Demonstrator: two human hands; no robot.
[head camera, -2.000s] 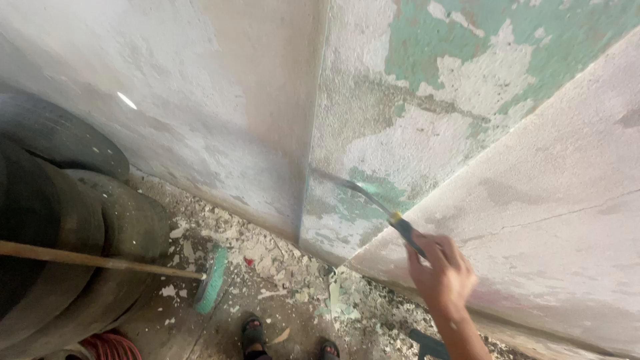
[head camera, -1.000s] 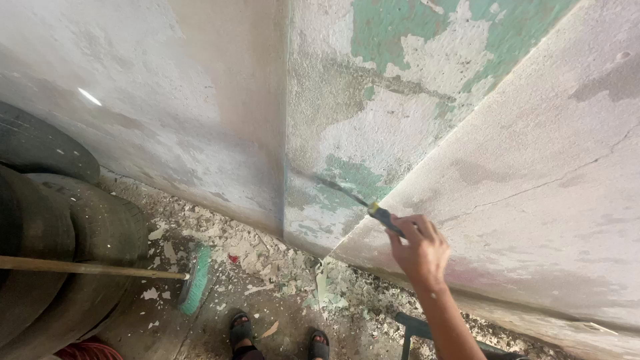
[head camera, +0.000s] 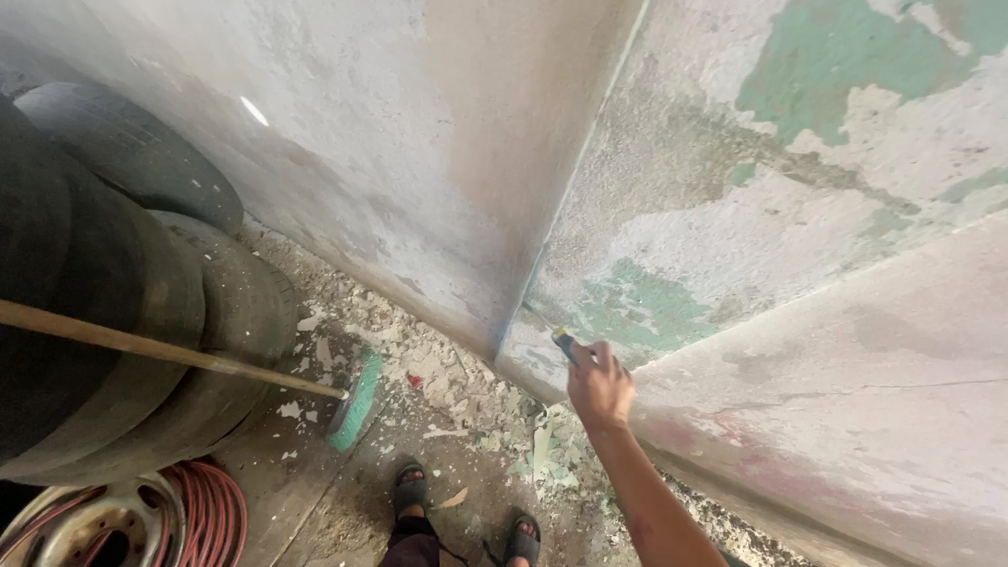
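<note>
My right hand (head camera: 600, 386) is closed around the dark handle of a scraper (head camera: 562, 339) with a yellow collar. Its thin metal blade points up and left, its tip at the lower wall near the inner corner. Around it the wall (head camera: 677, 228) shows bare plaster, with a patch of green paint (head camera: 646, 303) just right of the blade. My left hand is out of the frame.
Old tyres (head camera: 236, 315) are stacked at the left, above a wheel rim (head camera: 87, 524) and a coiled red hose (head camera: 209, 512). A broom (head camera: 358, 402) with green bristles leans across them. Paint flakes (head camera: 441, 370) litter the floor by my sandalled feet (head camera: 409, 487).
The scraper, held in my right hand throughout, now has its blade lower on the wall, close to the corner. The view has shifted, with the wheel rim now showing at lower left.
</note>
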